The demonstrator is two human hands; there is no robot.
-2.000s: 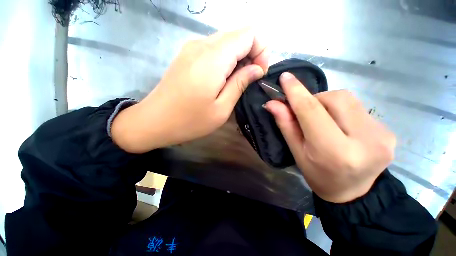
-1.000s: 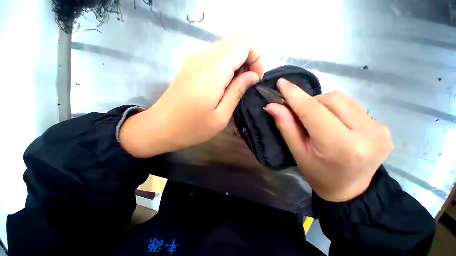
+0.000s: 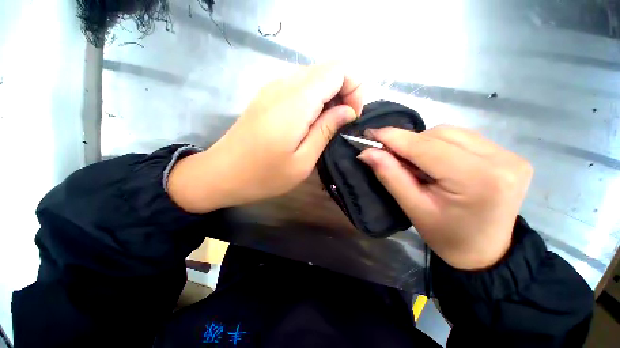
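Observation:
A small black zippered pouch (image 3: 367, 197) is held over the metal table, with a short bright piece of zipper line on its lower left edge. My left hand (image 3: 272, 136) pinches the pouch's upper left edge between thumb and fingers. My right hand (image 3: 462, 190) holds thread snips (image 3: 362, 141) between thumb and index finger. Only the pointed silver blade shows, lying over the pouch and pointing at my left thumb. The handles are hidden in my right hand. Any thread at the blade tip is too fine to tell.
A tangled heap of black thread waste (image 3: 122, 15) lies at the upper left of the shiny metal tabletop (image 3: 204, 88). A curled thread (image 3: 270, 31) and small dark clippings are scattered on it. A white surface is at the left. Cardboard shows at the lower right edge.
The pouch and both hands sit slightly lower in view. The snips' blade has turned, now showing bright and narrow, and my right index finger has moved down and curled more. My left hand still pinches the pouch.

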